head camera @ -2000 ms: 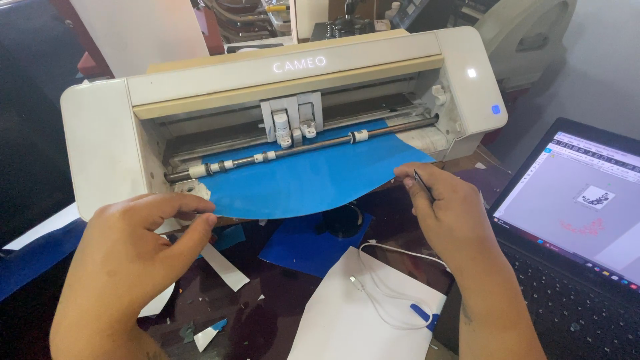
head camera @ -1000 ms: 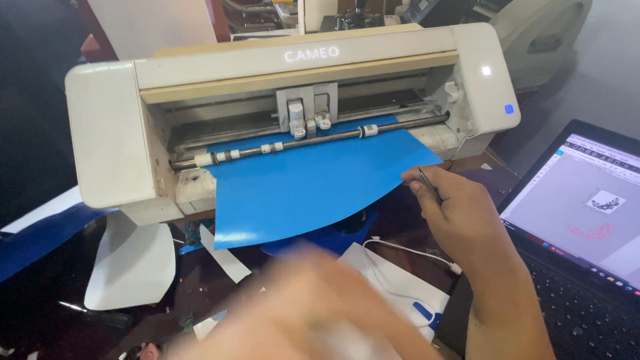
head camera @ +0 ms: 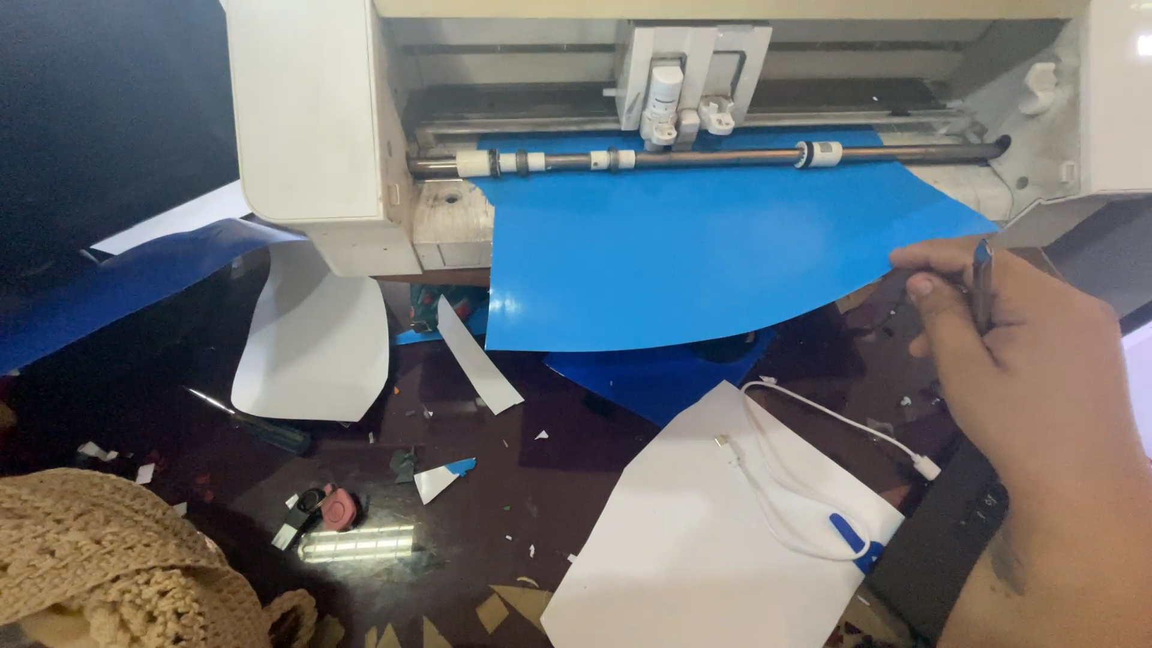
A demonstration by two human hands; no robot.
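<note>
A blue vinyl sheet (head camera: 684,261) hangs out of the front of a white Cameo cutting machine (head camera: 306,108), running under its roller bar (head camera: 702,159). The machine's carriage (head camera: 693,81) stands above the sheet. My right hand (head camera: 1017,333) is at the sheet's right edge, with thumb and index finger close to it; whether they pinch it is hard to tell. A slim dark pen-like tool (head camera: 982,288) is held in the same hand, between its fingers. My left hand is out of view.
White paper (head camera: 693,540) with a white USB cable (head camera: 837,387) lies at the lower middle, beside a dark laptop edge (head camera: 936,531). A rounded white sheet (head camera: 315,351), a screwdriver (head camera: 270,432), scraps and a tan knitted item (head camera: 117,558) are at the left.
My left hand was at the sheet's left corner, then blurred in front, and is now out of view. The sheet's left part hangs lower than at first. The view has tilted down.
</note>
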